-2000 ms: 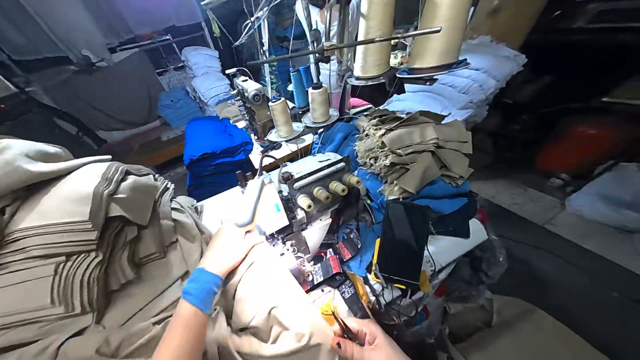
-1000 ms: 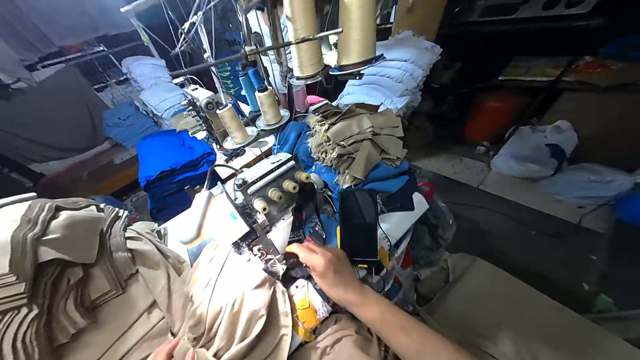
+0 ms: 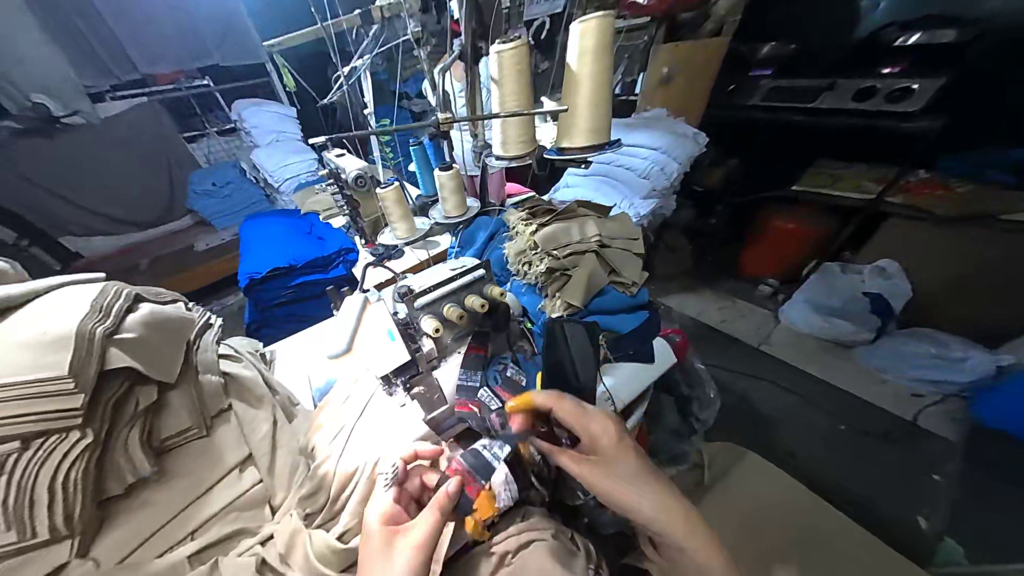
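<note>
My left hand (image 3: 412, 512) pinches a small dark and red printed label strip (image 3: 478, 462) between thumb and fingers, in front of the sewing machine. Close to its right, my right hand (image 3: 588, 452) has its thumb and forefinger together near the strip's upper end; something small and dark lies between them, too blurred to name. One fingertip has an orange-yellow covering. Orange scraps (image 3: 482, 514) hang beside the strip. Beyond the hands stands an overlock sewing machine (image 3: 448, 296) with several tension dials. Beige fabric (image 3: 352, 456) lies bunched to the left of my left hand.
Stacked beige cut pieces (image 3: 64, 360) fill the left. Blue folded cloth (image 3: 292, 260) sits behind them. Large thread cones (image 3: 512, 100) stand at the back, with khaki pieces (image 3: 588, 248) to the right of the machine. Plastic bags (image 3: 848, 300) lie on the floor at right.
My right hand has drawn back from the machine toward my left hand. My left hand, at the lower edge a second ago, is now raised with the label strip. The view has shifted.
</note>
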